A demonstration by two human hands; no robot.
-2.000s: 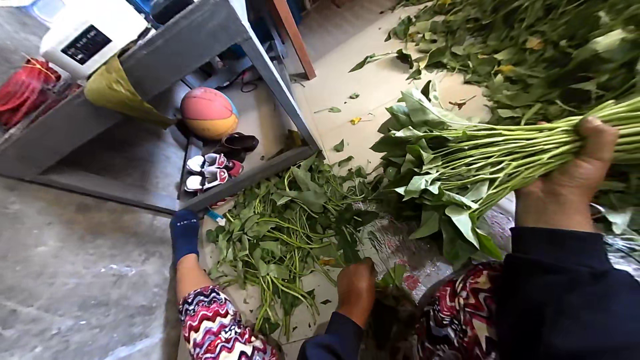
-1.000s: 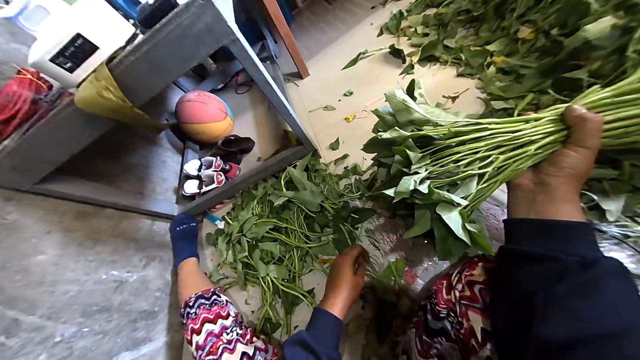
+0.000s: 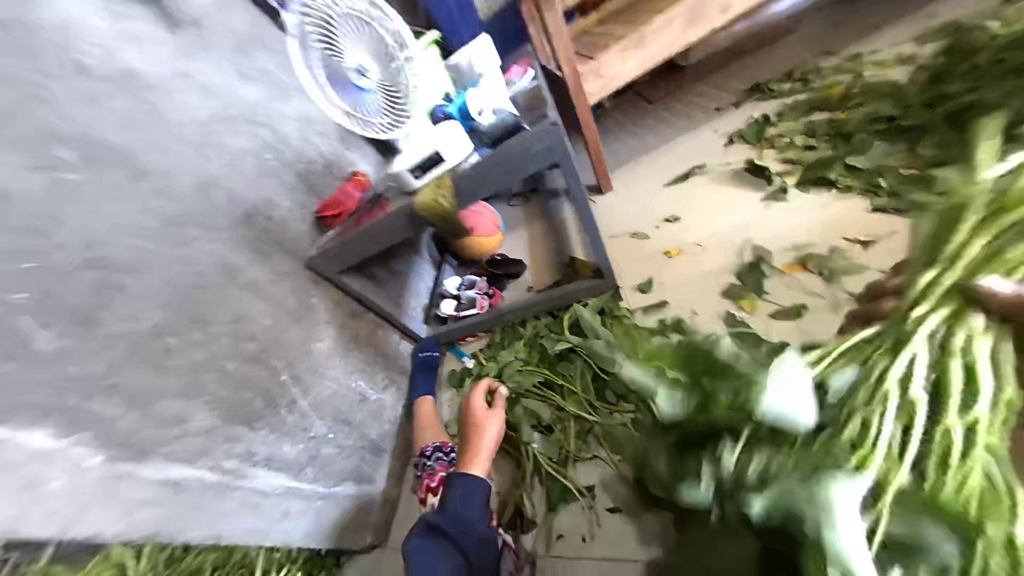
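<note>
My right hand point(image 3: 944, 300), blurred at the right edge, is closed around a big bunch of leafy green stems point(image 3: 928, 360); the stems partly hide it. The leaves of the bunch hang down and to the left, blurred too. My left hand point(image 3: 482, 412) is over the left edge of a loose pile of leafy greens point(image 3: 560, 376) on the floor, its fingers curled together. Whether it pinches a leaf or stem cannot be told.
A grey table frame point(image 3: 592, 232) stands ahead, with a ball point(image 3: 480, 232) and small shoes point(image 3: 464, 298) inside. A fan point(image 3: 356, 68) is beyond it. More greens point(image 3: 872, 152) cover the floor at upper right. A wooden bench point(image 3: 632, 60) stands at the top.
The view has swung left and now takes in the fan. My left hand has moved from the near right side of the loose pile to its left edge. The held bunch has tipped, leaves downward.
</note>
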